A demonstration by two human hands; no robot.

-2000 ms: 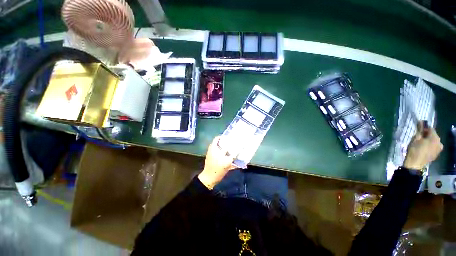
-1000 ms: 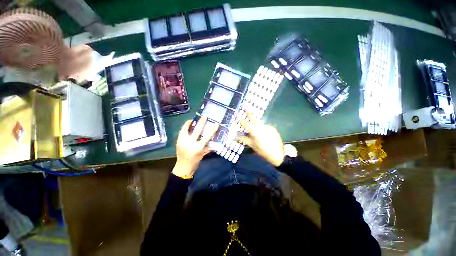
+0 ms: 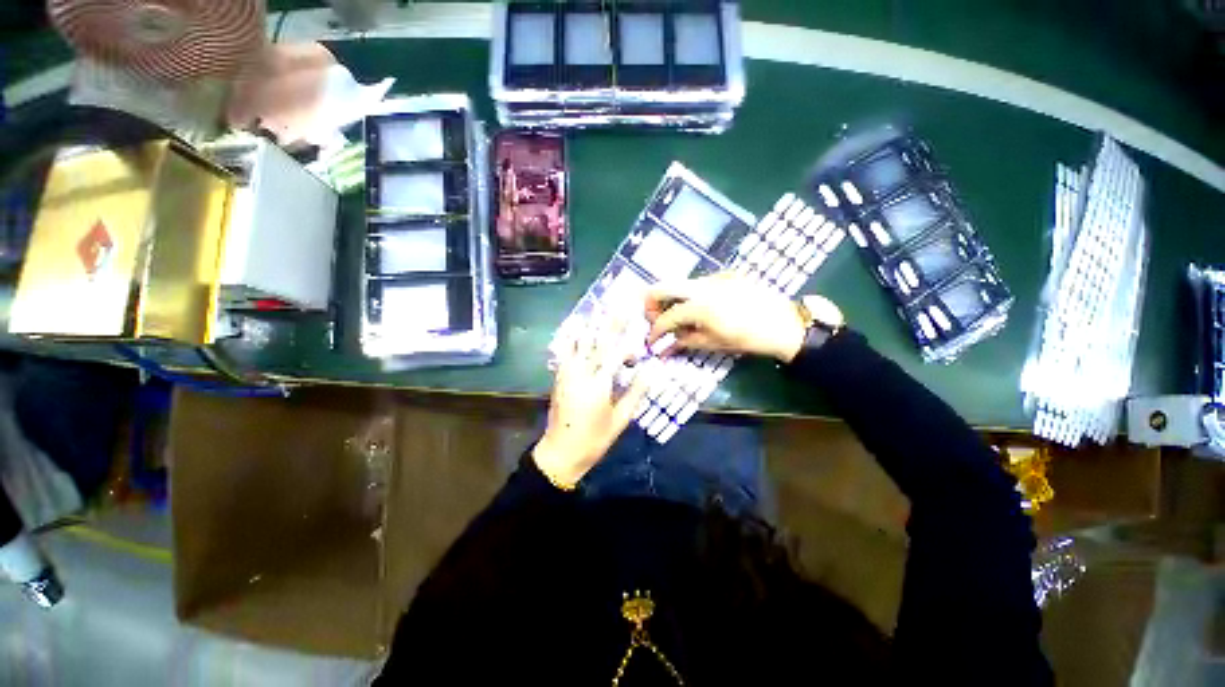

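Observation:
The four-window panel strip [image 3: 662, 251] lies at a slant on the mat, its lower end under my hands. My left hand [image 3: 588, 396] grips that lower end. A pad sheet [image 3: 795, 239] with rows of white dashes lies along the strip's right side, partly under my right hand. My right hand [image 3: 726, 317], with a watch on the wrist, reaches across the sheet to the strip, its fingertips pinched close to my left fingers. A small dark bit of the tweezers [image 3: 656, 310] shows at the fingers; the rest is hidden.
Stacked panels stand at left [image 3: 419, 248] and at the far side [image 3: 615, 61], with a smartphone [image 3: 532, 208] near them. A dark panel strip [image 3: 918, 235] in clear plastic lies right, with spare pad sheets [image 3: 1095, 289] beyond. A gold box [image 3: 128, 248] and pink fan stand left. Cartons [image 3: 276, 517] are below.
My right hand has come from the spare sheets at far right to the strip, and a pad sheet now lies beside it. Since one second ago, the right fingertips have moved onto the strip.

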